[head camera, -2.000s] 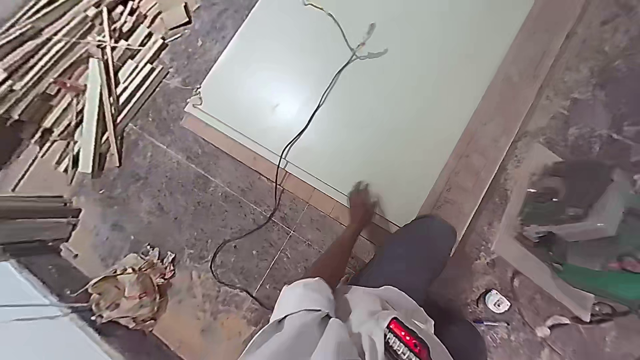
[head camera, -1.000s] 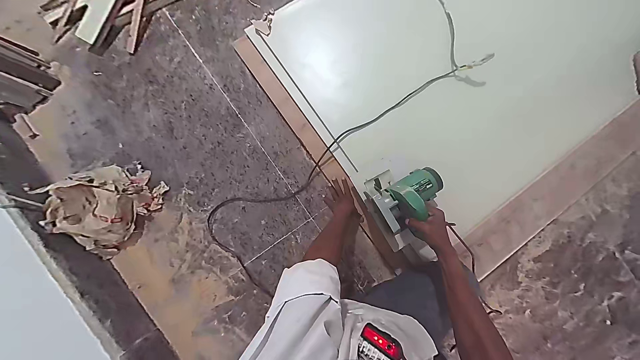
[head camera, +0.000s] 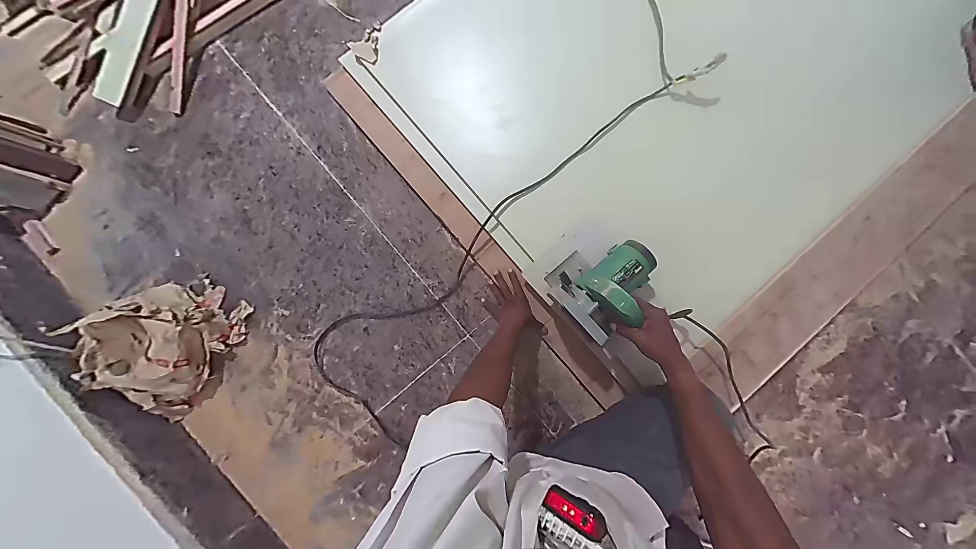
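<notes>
My right hand (head camera: 653, 335) grips the rear handle of a green circular saw (head camera: 619, 278), whose metal base plate rests at the near left edge of a large pale laminated board (head camera: 686, 183). My left hand (head camera: 511, 302) lies with fingers spread on the brown board (head camera: 412, 171) that shows along that edge, left of the saw. A dark line runs along the pale board close to the edge, up from the saw. The saw's blade is hidden. A black power cable (head camera: 564, 164) crosses the pale board and loops over the floor beside my left hand.
Crumpled brown paper (head camera: 149, 347) lies on the stained floor at left. Wood offcuts (head camera: 130, 53) are heaped at top left, with stacked strips (head camera: 34, 164) below them. A white panel (head camera: 61, 465) fills the bottom left corner. Another cable (head camera: 728, 366) curves behind my right forearm.
Two seconds ago my left hand was on the board's edge and no saw showed on the board. One second ago my right hand held the saw there. The saw now sits slightly nearer my knee.
</notes>
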